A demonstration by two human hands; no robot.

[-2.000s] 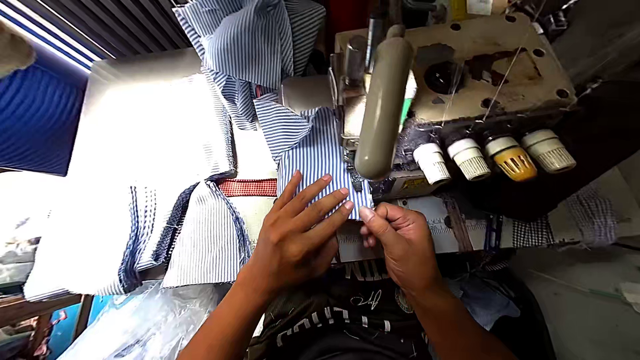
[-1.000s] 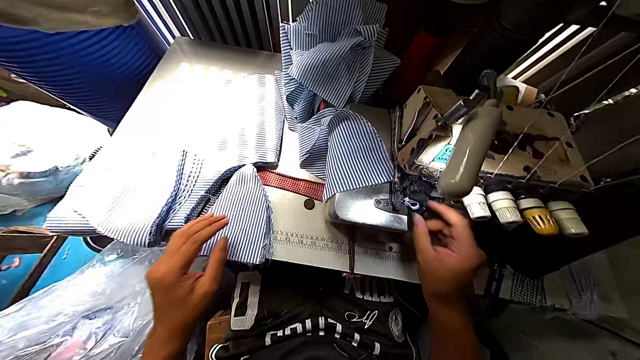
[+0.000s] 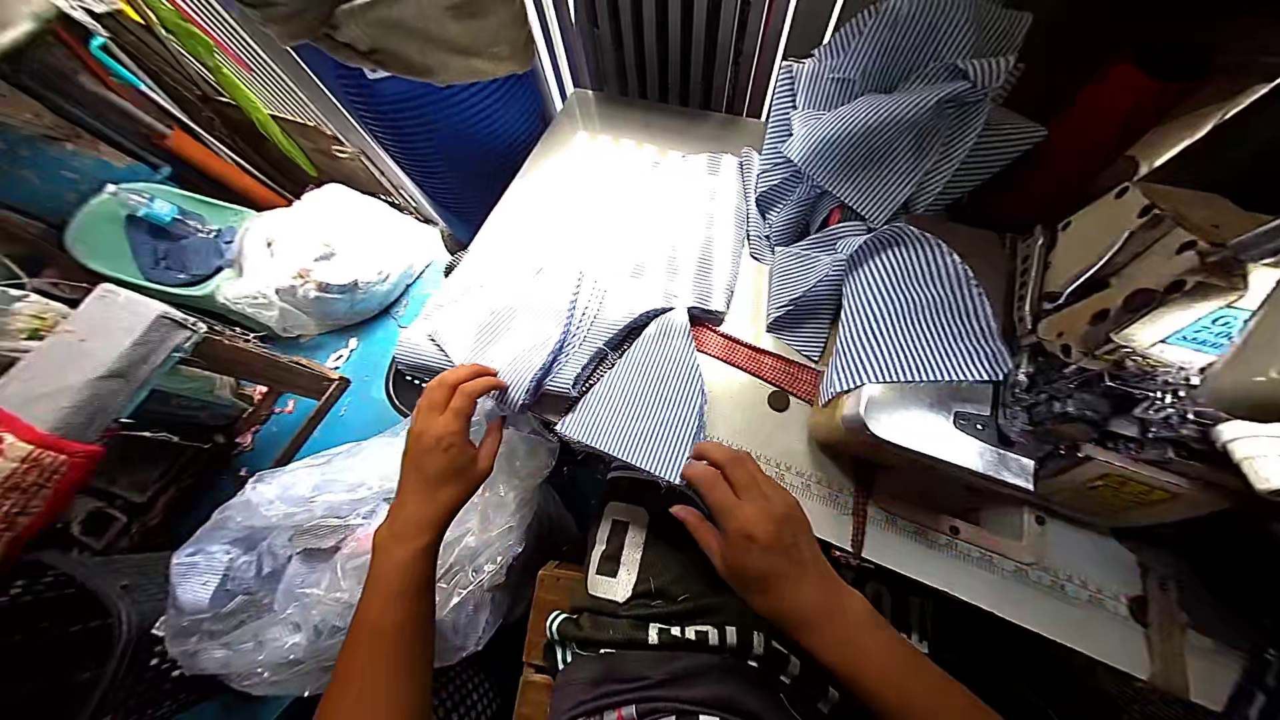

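My left hand (image 3: 450,440) is at the near left edge of a stack of blue-and-white striped fabric pieces (image 3: 560,310), fingers curved; whether it grips cloth I cannot tell. My right hand (image 3: 745,520) is at the near corner of a cone-shaped striped piece (image 3: 645,400), its fingertips on or just beside the edge. To the right, another striped piece (image 3: 910,310) with a curved edge lies over the metal arm (image 3: 930,425) of an overlock sewing machine (image 3: 1120,370). More striped fabric (image 3: 890,120) is heaped behind. A red checked strip (image 3: 760,362) lies between the pieces.
A ruler tape (image 3: 940,540) runs along the table's front edge. At lower left sits a clear plastic bag (image 3: 350,540) with striped cloth inside. Farther left are a white bag (image 3: 325,255), a green basin (image 3: 160,240) and a wooden frame (image 3: 270,370). A blue roll (image 3: 430,130) stands behind.
My right hand has left the machine and moved left to the cone-shaped piece. The striped piece held at the machine earlier now lies over its arm. The view has swung left.
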